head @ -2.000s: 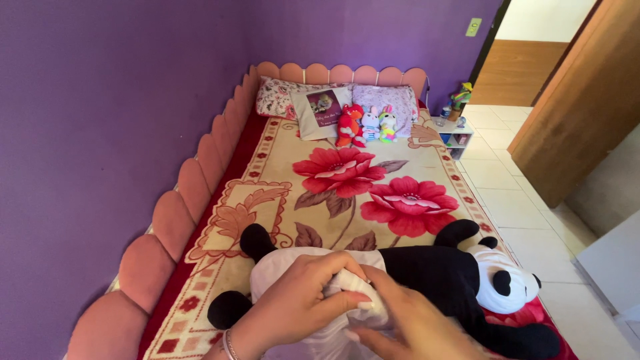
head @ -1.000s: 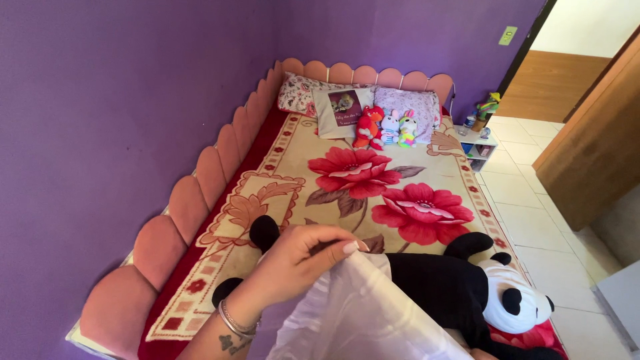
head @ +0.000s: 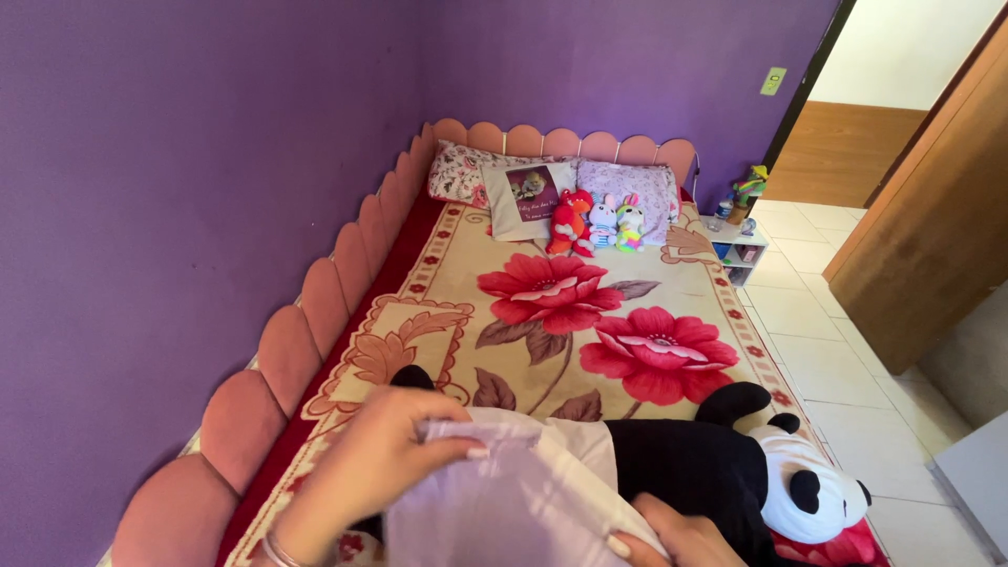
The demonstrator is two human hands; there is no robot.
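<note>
A thin whitish-lilac cloth [head: 512, 496] is spread between my two hands at the bottom of the view. My left hand [head: 386, 457] pinches its upper left edge between thumb and fingers, slightly blurred. Lower down, my right hand [head: 669, 535] grips the cloth's right edge. Behind the cloth a large black-and-white panda plush [head: 685, 465] lies across the bed, its head to the right; the cloth and my hands hide part of it. Beneath it is a cream blanket [head: 551, 354] with big red flowers.
Pink scalloped padding [head: 303, 307] lines the purple wall. At the bed's head are a floral pillow [head: 461, 173], a photo-print cushion [head: 504, 216], a lilac pillow [head: 650, 181], a red plush toy [head: 570, 223] and two small plush rabbits [head: 617, 223]. A small white shelf [head: 744, 248] and a wooden door [head: 921, 205] stand right.
The cloth was bunched between both hands two seconds ago and is now opened out. My right hand, largely out of sight one second ago, now shows at the cloth's right edge.
</note>
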